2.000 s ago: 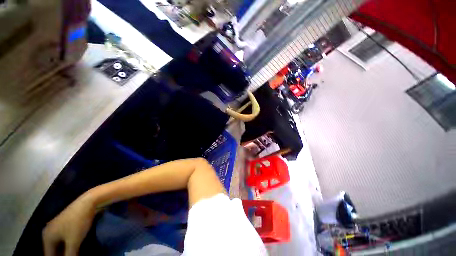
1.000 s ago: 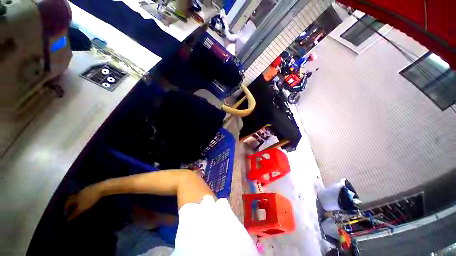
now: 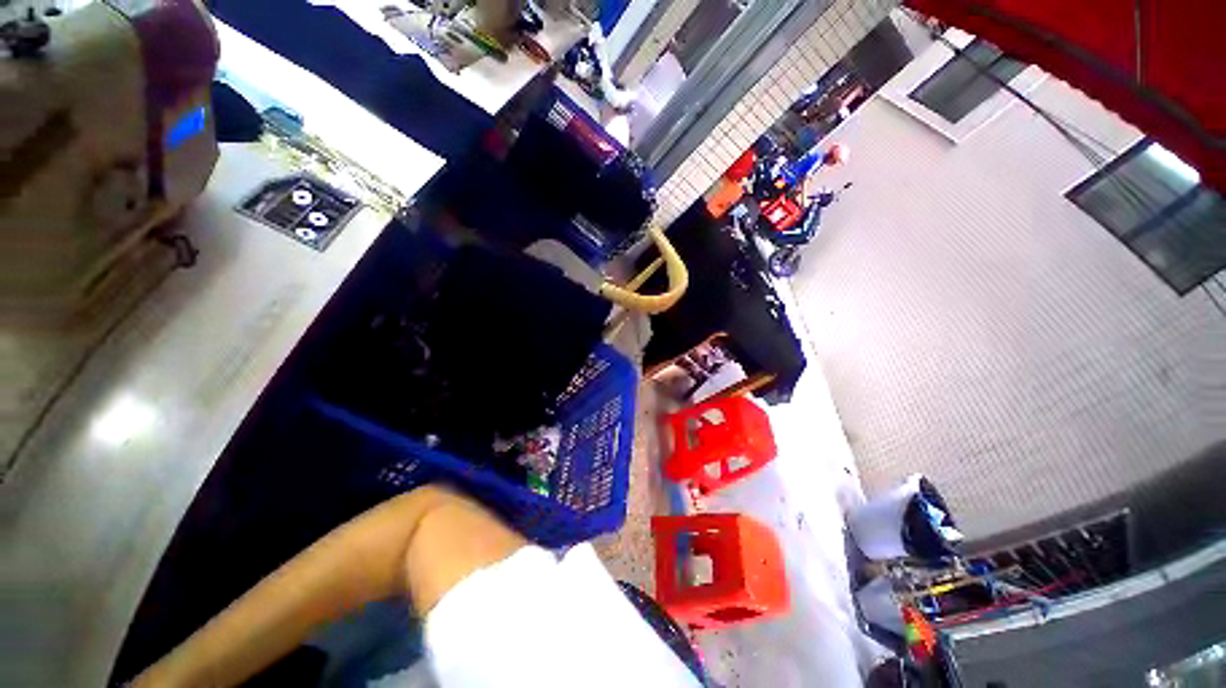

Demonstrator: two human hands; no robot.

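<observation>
My right forearm [image 3: 296, 578], bare below a white sleeve [image 3: 551, 625], reaches to the lower left. It leaves the picture at the bottom edge, so my right hand is cut off. My left hand is out of view. A blue latticed crate [image 3: 592, 444] stands beyond the forearm, with a heap of dark cloth [image 3: 504, 336] in and over it. Dark cloth also lies along the table edge. The cream machine head [image 3: 81, 161] is at the upper left on the pale table [image 3: 161, 363].
A dark plate with round parts [image 3: 303, 212] is set in the table. Two red stools [image 3: 719, 571] stand on the floor right of the crate. A yellow curved handle or tube [image 3: 652, 289] rises behind it. A white bin [image 3: 894, 520] and parked motorbikes are farther off.
My right forearm has moved down, and the hand, earlier visible at the lower left over dark cloth, has left the picture. More of the blue crate shows. The view has shifted slightly.
</observation>
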